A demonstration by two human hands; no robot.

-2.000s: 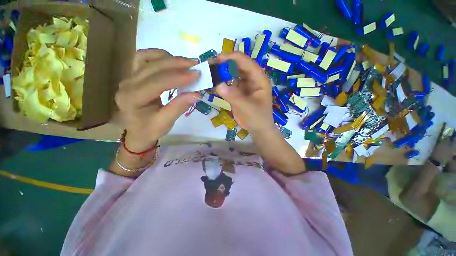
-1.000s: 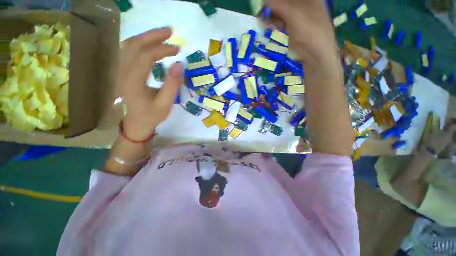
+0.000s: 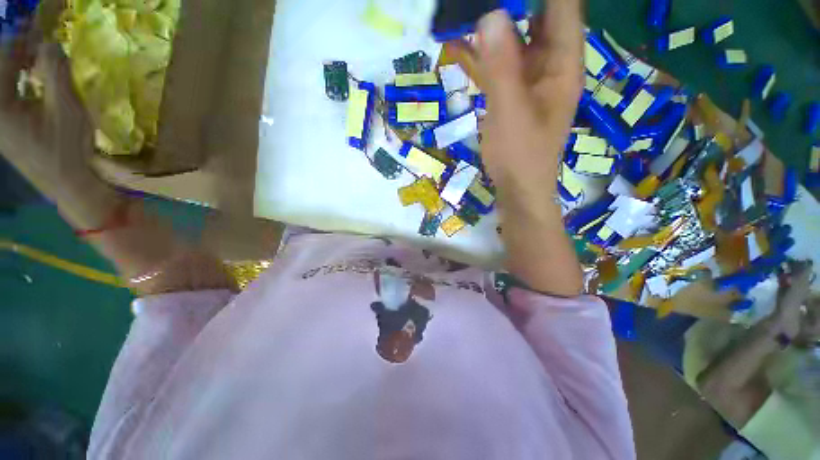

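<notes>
My right hand (image 3: pixel 530 90) is at the top centre, with thumb and fingers on a dark blue battery pack (image 3: pixel 467 16) cut off by the top edge. My left hand (image 3: pixel 49 126) is blurred at the far left, beside and partly over the box of yellow liners (image 3: pixel 121 72); its fingers are unclear. Blue cells with pale yellow pads (image 3: pixel 417 111) lie on the white sheet (image 3: pixel 306 171) below my right hand. Near them are a green board (image 3: pixel 335 81), amber tape pieces (image 3: pixel 419 193) and a white label (image 3: pixel 456 129).
The brown cardboard box (image 3: pixel 211 90) stands at the left. A dense heap of boards, amber tape, white pieces and wires (image 3: pixel 674 216) lies at the right. More blue cells (image 3: pixel 681 38) lie on the green surface at the upper right. Another person's arm (image 3: pixel 755 346) is at the lower right.
My left hand has moved left from the sheet to the box. My right hand has moved slightly left and down, with a dark blue pack in it. A padded blue cell now lies at the group's left.
</notes>
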